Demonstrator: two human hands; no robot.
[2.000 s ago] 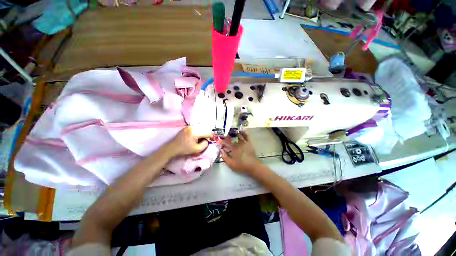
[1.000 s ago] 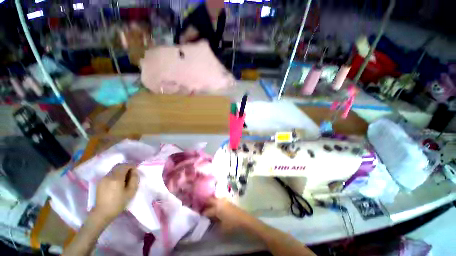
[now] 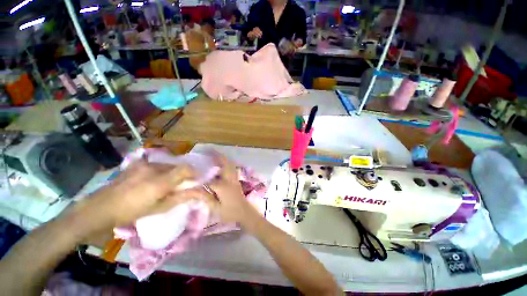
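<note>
The pink garment body (image 3: 167, 222) is bunched up in a heap left of the sewing machine, above the table's front part. My left hand (image 3: 153, 188) grips the top of the bundle; it is blurred. My right hand (image 3: 225, 193) grips its right side, with fingers partly hidden in the cloth. A darker pink patterned part (image 3: 251, 180) sticks out towards the machine. The cream-white sewing machine (image 3: 399, 199) stands to the right, its needle and presser foot (image 3: 299, 211) apart from the cloth.
Black scissors (image 3: 370, 240) and blue-handled snips (image 3: 410, 251) lie under the machine arm. A pink pen holder (image 3: 299, 147) stands on the head. A dark bottle (image 3: 89, 133) is at the left. Pink cloth (image 3: 248, 75) lies across the table, before a person (image 3: 276, 26).
The garment has come away from the needle and been gathered into a bundle. Both hands have moved left and now hold it together. The view has tilted up.
</note>
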